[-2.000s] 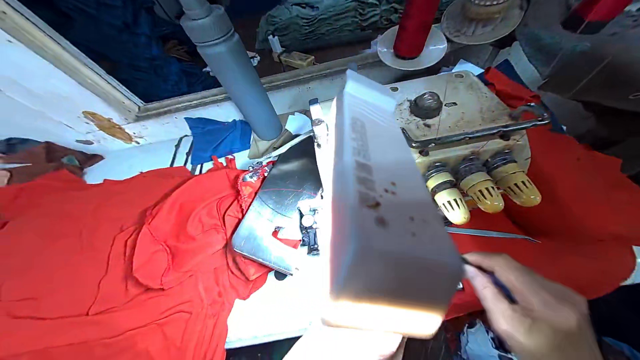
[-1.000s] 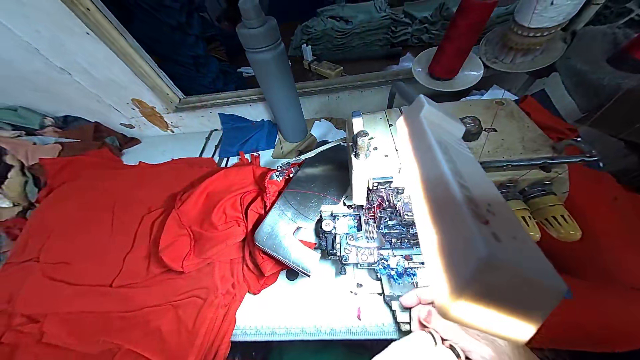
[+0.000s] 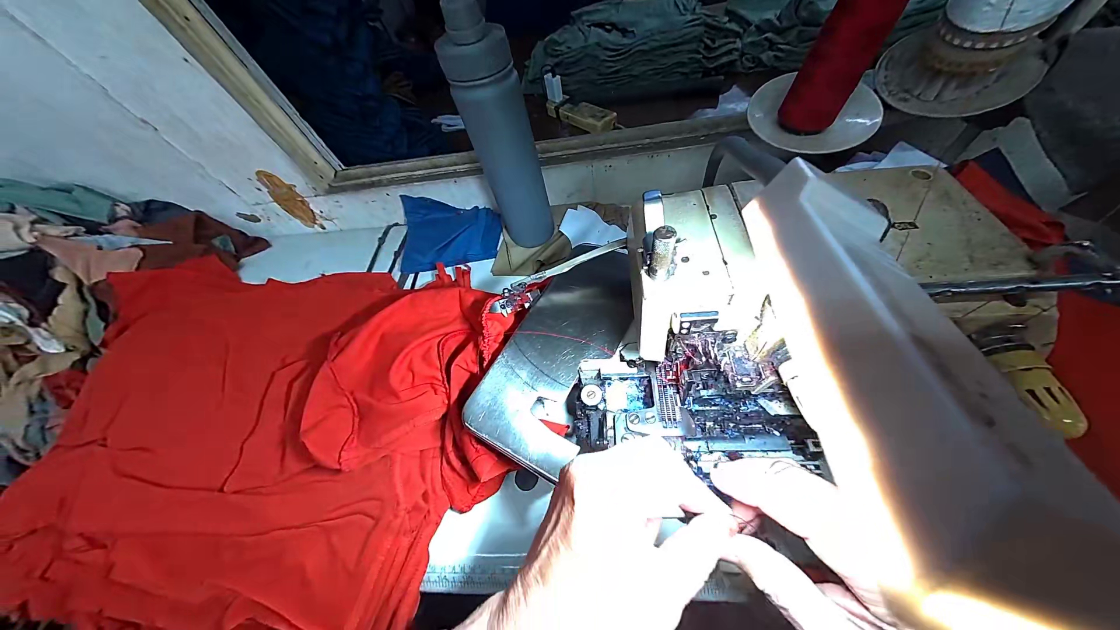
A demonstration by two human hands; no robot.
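An overlock sewing machine [image 3: 700, 262] stands with its front cover open, its loopers and feed parts lit brightly. My left hand [image 3: 621, 525] is at the front edge of the open mechanism, thumb and fingers drawn together. Just right of it, my right hand [image 3: 787, 525] meets its fingertips; whether a thread or small part is between them cannot be told. A pale, box-shaped lamp or cover [image 3: 927, 394], glowing along its edge, hides part of my right hand. Red fabric [image 3: 227, 402] lies left of the polished metal plate [image 3: 542, 359], its edge near the presser foot [image 3: 516, 300].
A grey bottle [image 3: 503, 140] stands behind the machine, beside a blue cloth scrap [image 3: 446, 232]. A red thread cone [image 3: 831, 70] sits on a white dish at the back. Fabric scraps [image 3: 52, 306] are heaped at far left. A yellow-capped tension knob [image 3: 1037, 389] is at right.
The machine's inner mechanism, hidden two seconds ago, is in view. My left hand has come up to its front edge, and both hands now meet there. The view has shifted.
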